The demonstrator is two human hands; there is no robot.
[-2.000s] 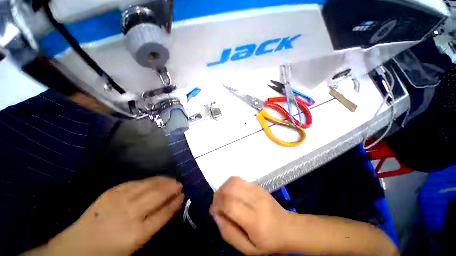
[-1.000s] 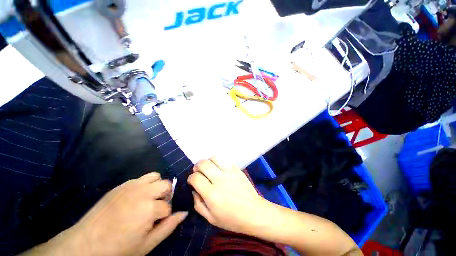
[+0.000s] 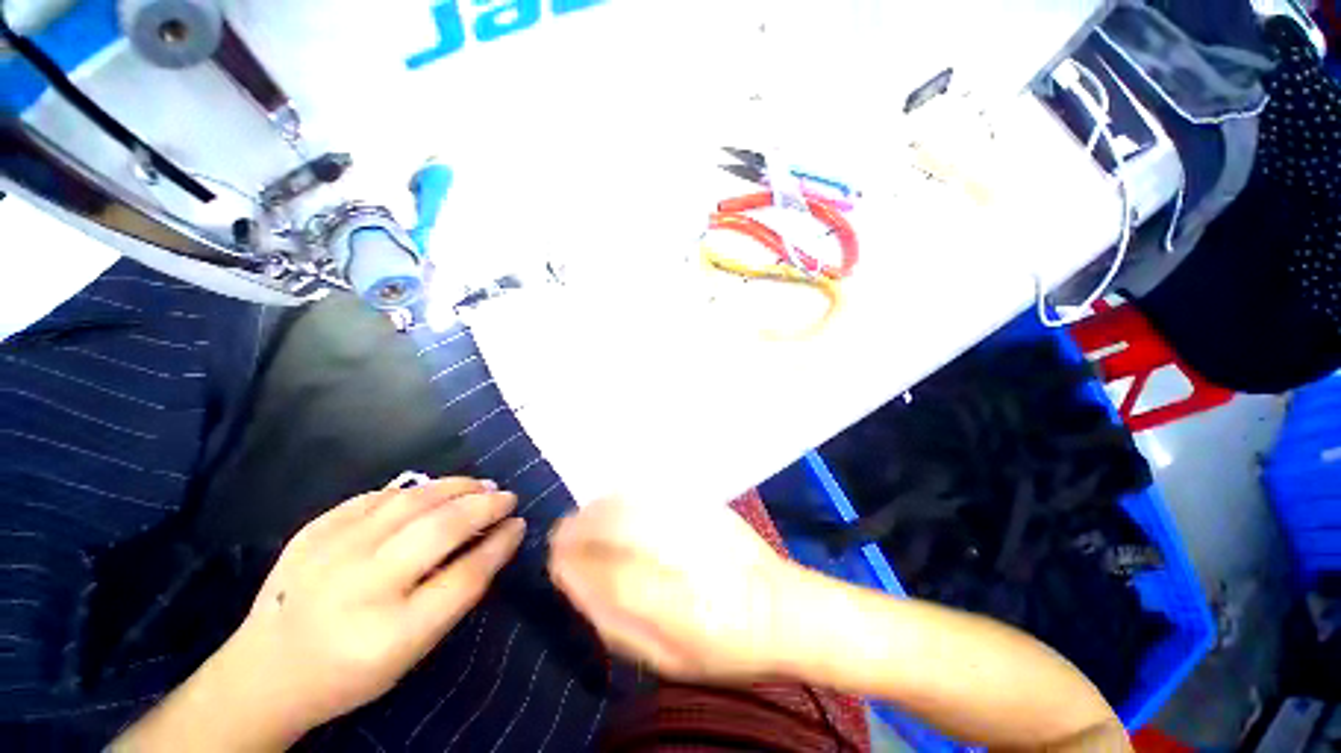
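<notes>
The dark pinstripe fabric [image 3: 103,397] covers the left of the table and runs under the presser foot area [image 3: 316,272]. A plain dark grey-green piece [image 3: 331,397] lies between striped parts. My left hand [image 3: 375,589] lies flat on the fabric, fingers together and pointing right; a small pale loop [image 3: 409,480] shows at its upper edge. My right hand [image 3: 662,581] is at the fabric's right edge by the table's front corner, fingers curled and blurred; whether it pinches the cloth cannot be told. The white sewing machine [image 3: 618,103] stands above.
Scissors with red and yellow handles [image 3: 846,243] lie on the white table [image 3: 647,390], with thin pens [image 3: 816,183] beside them. A white cable [image 3: 1125,243] hangs at the right end. A blue bin [image 3: 1188,589] with dark cloth is below right. A person in dotted dark clothing [image 3: 1265,280] is at far right.
The view has shifted, and the machine head sits higher and further left. My left hand has flattened onto the fabric from a more bent pose. My right hand stays at the fabric's right edge.
</notes>
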